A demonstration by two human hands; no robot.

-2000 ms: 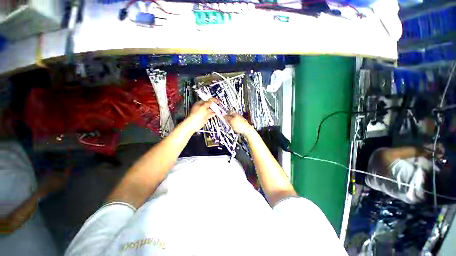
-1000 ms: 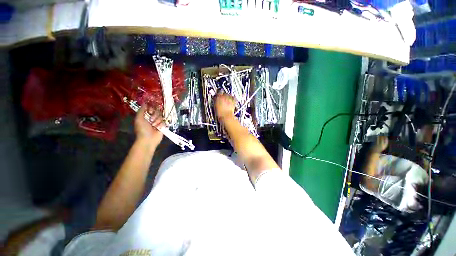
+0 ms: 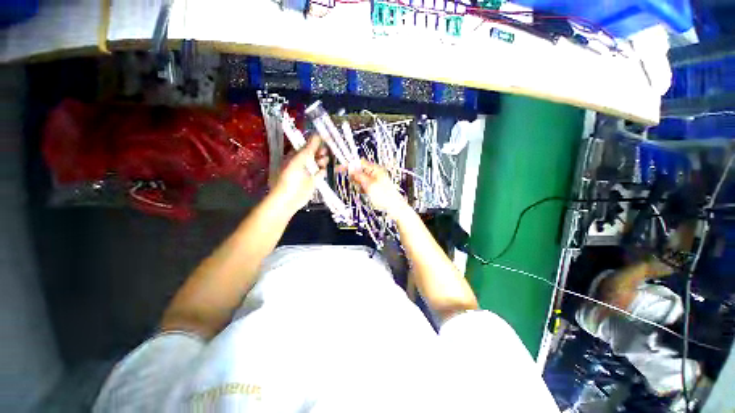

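My left hand is closed around a bunch of thin white cable assemblies, which slants down to the right. My right hand grips another white bunch that points up and left. Both hands are close together over the open carton, which holds tangled white leads. The hands and bunches hide part of the carton. A separate bundle of white leads lies left of the carton, partly behind my left hand. More white leads lie on clear plastic at its right.
Crumpled red plastic lies at left. Blue parts bins stand behind the carton, below the pale bench edge. A green surface with a black cord is at right. Another person's arm shows at far right.
My left hand has moved right with its white bunch, from the red plastic to the carton. My right hand has come up out of the carton with a white bunch in it.
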